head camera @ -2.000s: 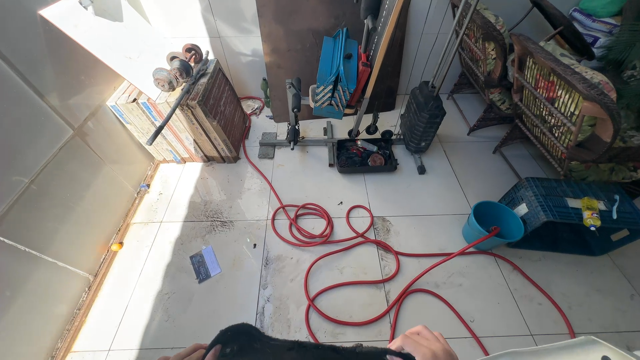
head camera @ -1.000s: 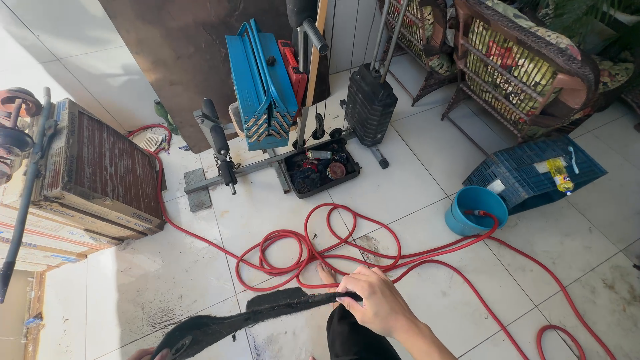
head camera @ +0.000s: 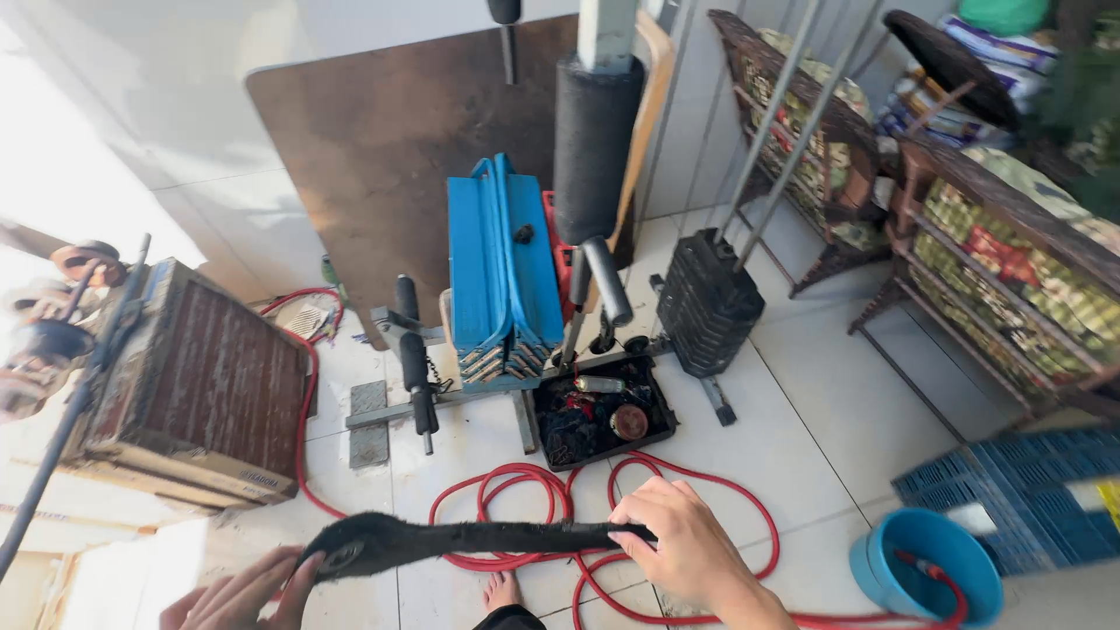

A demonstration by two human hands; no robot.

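Observation:
A long black strip of fuzzy material (head camera: 490, 535) stretches between my two hands above the floor. My left hand (head camera: 254, 588) grips its wide, folded end, where a grey ring-like part shows. The narrow end is pinched between the thumb and fingers of my right hand (head camera: 678, 534). Below and behind the strip lies a coiled red hose (head camera: 774, 538). A black tray (head camera: 665, 429) holding dark clutter, a small cylinder and a round reddish tin sits beyond my right hand. Behind the tray is a blue metal cantilever toolbox (head camera: 477, 262).
An exercise machine's padded post (head camera: 599, 149) rises in front, beside its black weight stack (head camera: 710, 306). Stacked boxes (head camera: 232, 376) stand left with a bar on top. Wicker chairs (head camera: 1006, 262), a blue crate (head camera: 1041, 490) and a blue bucket (head camera: 862, 569) with the hose end stand right.
Both hands have come further into view, with the black strip now stretched nearly level between them; one second ago it slanted down to the left. The view has shifted closer to the toolbox.

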